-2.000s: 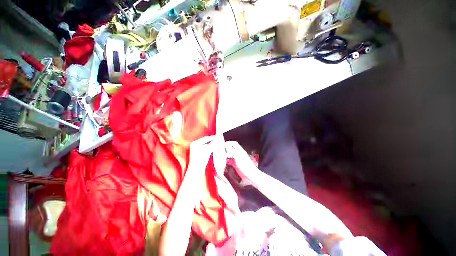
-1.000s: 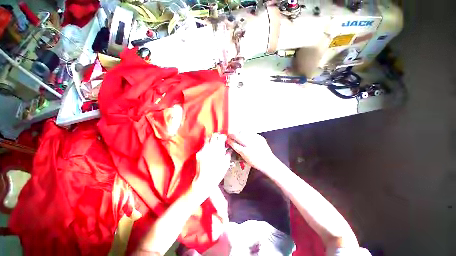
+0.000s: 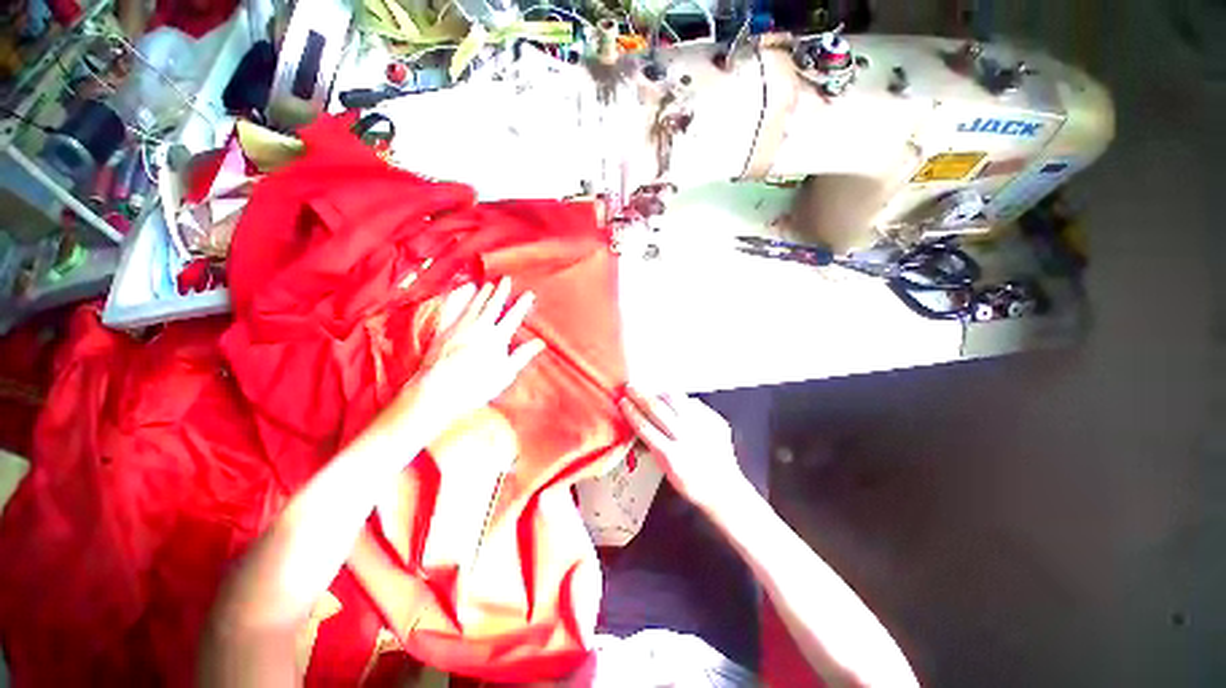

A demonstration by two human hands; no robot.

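The red satin-like garment piece (image 3: 538,390) lies over the front of the white machine table and hangs down towards my lap. Its upper right corner is at the presser foot and needle (image 3: 629,215). My left hand (image 3: 473,352) rests on the cloth, left of the seam edge, fingers spread, palm down. My right hand (image 3: 679,437) is at the table's front edge and pinches the cloth's right edge between its fingertips. The cream-white sewing machine (image 3: 861,121) with a JACK label stands beyond the hands.
Dark snips (image 3: 787,250) and black-handled scissors (image 3: 934,276) lie under the machine arm. A pale storage tray (image 3: 168,319) with scraps is at the left table end. A red garment heap (image 3: 148,484) hangs at left. Yellow-green fabric strips (image 3: 464,38) lie behind.
My left hand has left the edge beside my right hand and moved up and left, opening flat on the cloth. The cloth by the right hand is spread wider. The camera view has shifted.
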